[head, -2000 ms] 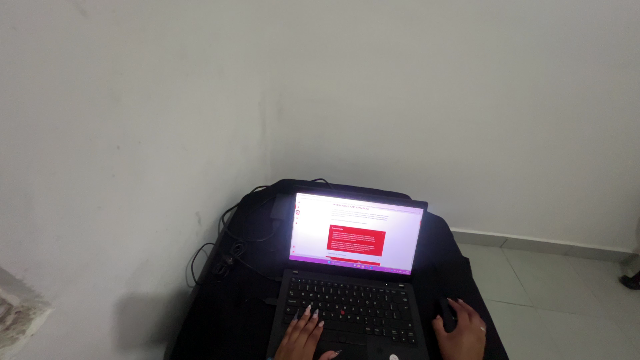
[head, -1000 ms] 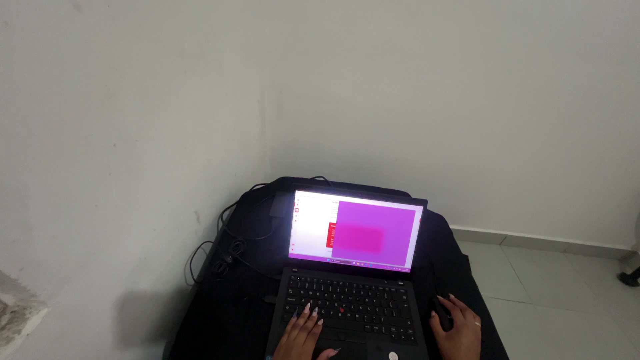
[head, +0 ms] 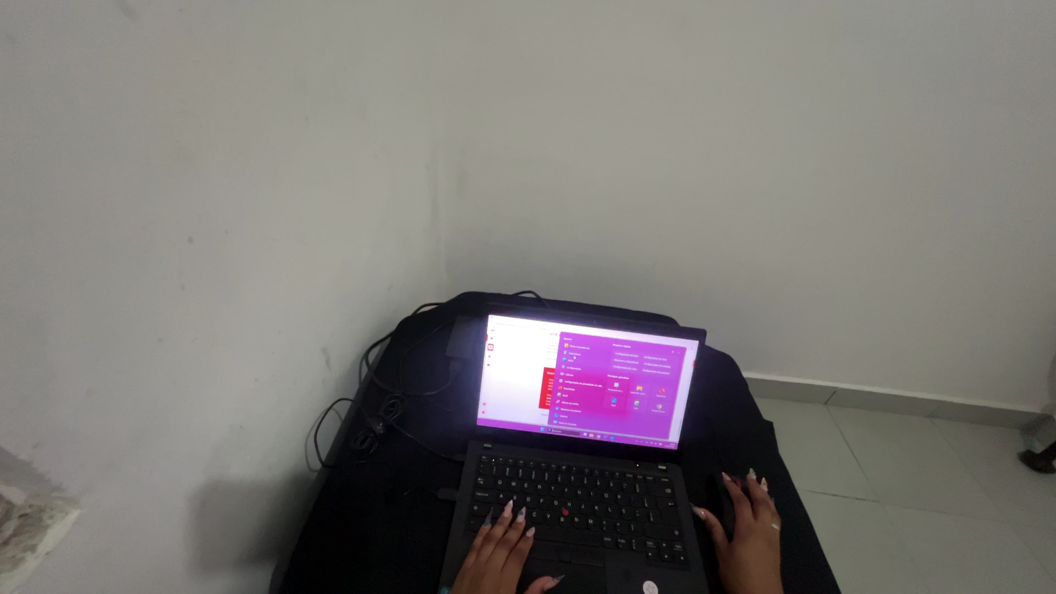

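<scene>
A black laptop with a lit screen (head: 587, 381) stands unfolded on a table covered with black cloth (head: 404, 528). Its display shows a purple menu panel over a white and red page. My left hand (head: 497, 551) rests on the left part of the laptop keyboard (head: 577, 503), its fingertips on the lower keys and its thumb near the touchpad. To the right of the laptop, my right hand (head: 747, 532) lies over a dark computer mouse (head: 728, 505), with a ring on one finger. The hand hides much of the mouse.
Black cables (head: 381, 417) lie coiled at the table's left edge, near a dark power adapter (head: 466, 340). Pale walls (head: 701, 165) meet in a corner behind the table. Floor tiles (head: 891, 470) show at the right, with a dark object (head: 1038, 454) at the far edge.
The screen has gone from a page with a red block to a blank purple panel, and now to that panel filled with icons and text. Both hands stay in about the same places.
</scene>
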